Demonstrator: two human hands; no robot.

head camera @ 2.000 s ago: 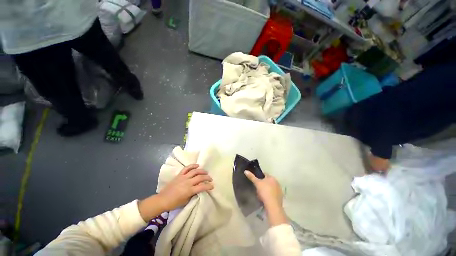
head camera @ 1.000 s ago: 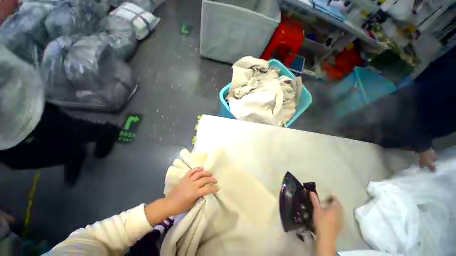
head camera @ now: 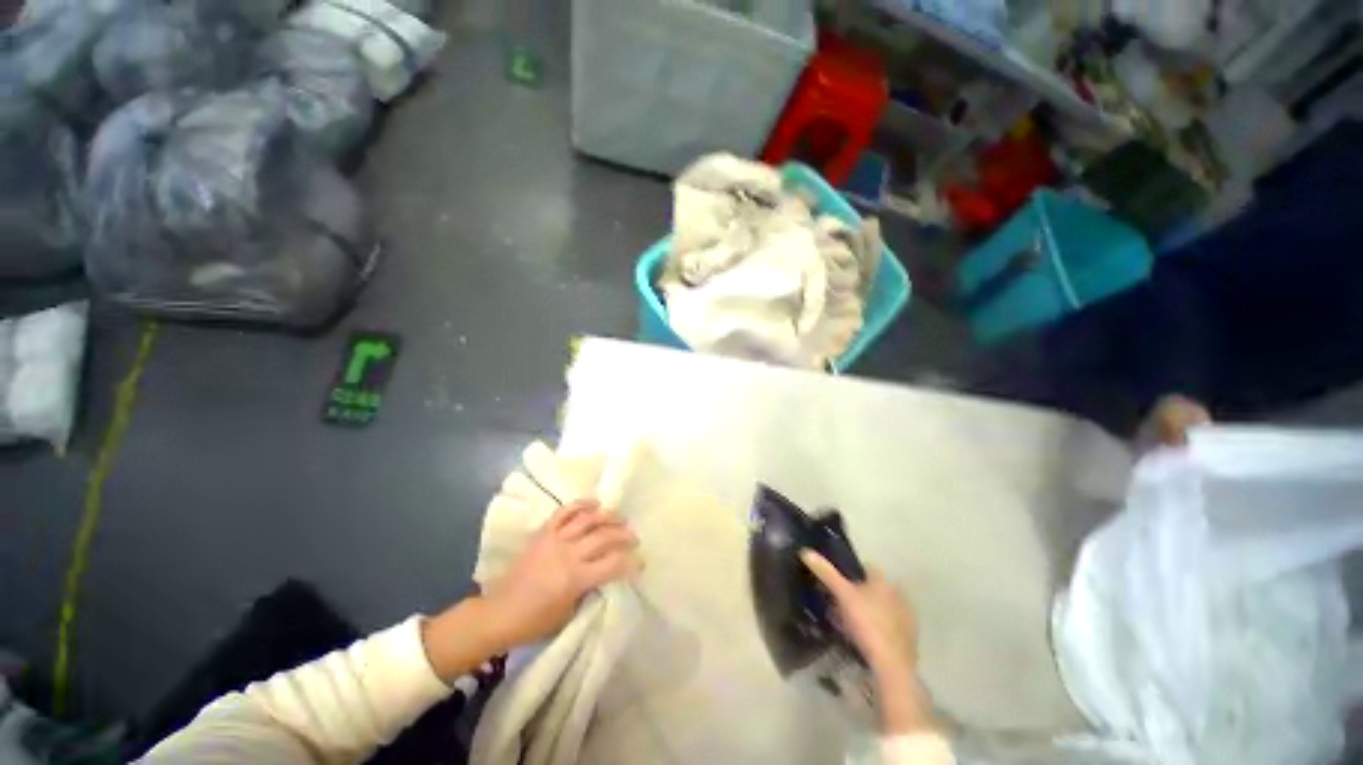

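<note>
A cream fabric piece lies on the pressing table, flat on the right and gathered in folds over the left edge. My left hand rests on the gathered folds, fingers bent on the cloth; whether it pinches the cloth is hard to tell. My right hand grips the dark steam iron, which points away from me near the fabric's right side. The iron's underside is hidden.
The off-white pressing table spreads right. A teal tub of cream fabric stands beyond it. White plastic bags lie at right, with another person's hand there. Wrapped grey bags sit on the floor at left.
The iron moved right, then back left with my right hand. My left hand stays on the folds. The person at left has mostly left view. The plastic bag at right is lifted and spread.
</note>
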